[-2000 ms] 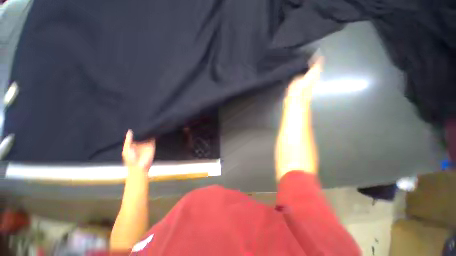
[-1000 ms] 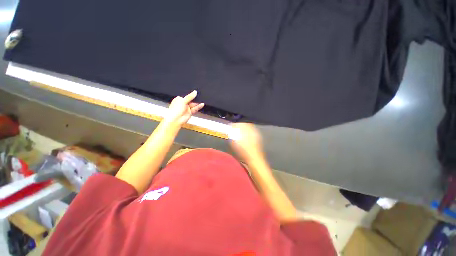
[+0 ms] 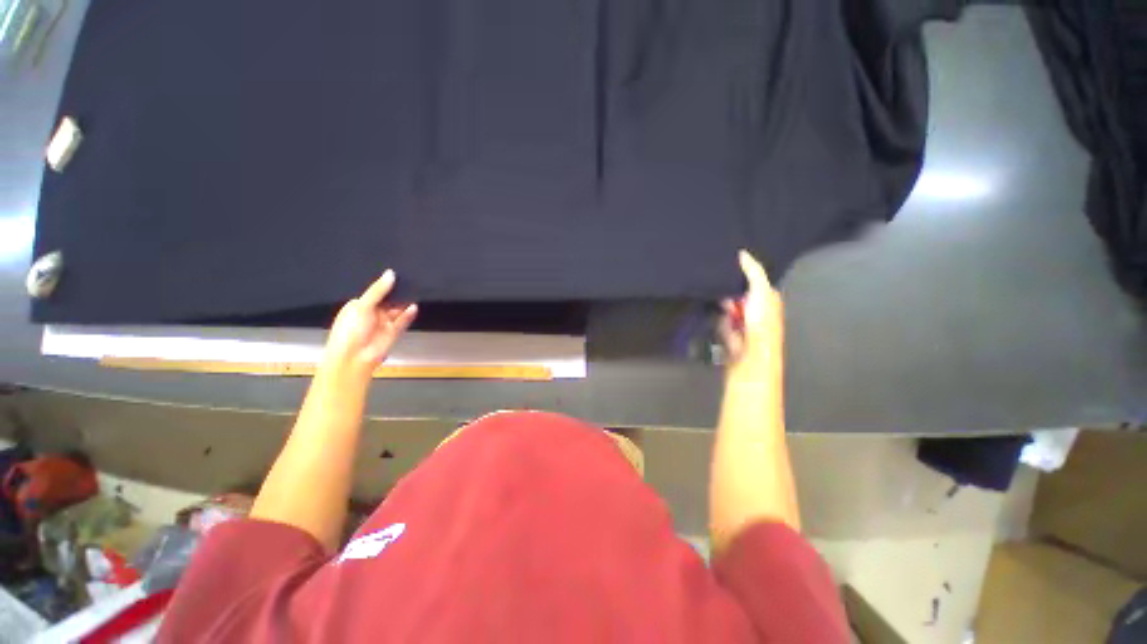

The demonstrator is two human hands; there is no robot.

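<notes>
Black fabric [image 3: 377,151] lies over the table, its near edge running between my two hands. My left hand [image 3: 370,332] is at that edge, thumb on top and fingers below, pinching it. My right hand [image 3: 755,321] is at the fabric's near right corner, its thumb against the edge. Blurred dark shears [image 3: 704,335] with a bit of red are in its fingers; their blades cannot be made out. A white strip [image 3: 459,350] lies under the near edge, with a wooden ruler [image 3: 239,366] along it.
Two pale weights, one squarish [image 3: 63,144] and one rounded [image 3: 45,274], sit at the fabric's left edge. More dark fabric [image 3: 1107,164] is bunched at the far right of the grey table [image 3: 956,327]. Cardboard boxes [image 3: 1069,591] and bags stand below.
My right hand has moved right and up from the strip's end to the fabric corner; the shears have moved right with it. My left hand is farther left. The view has turned.
</notes>
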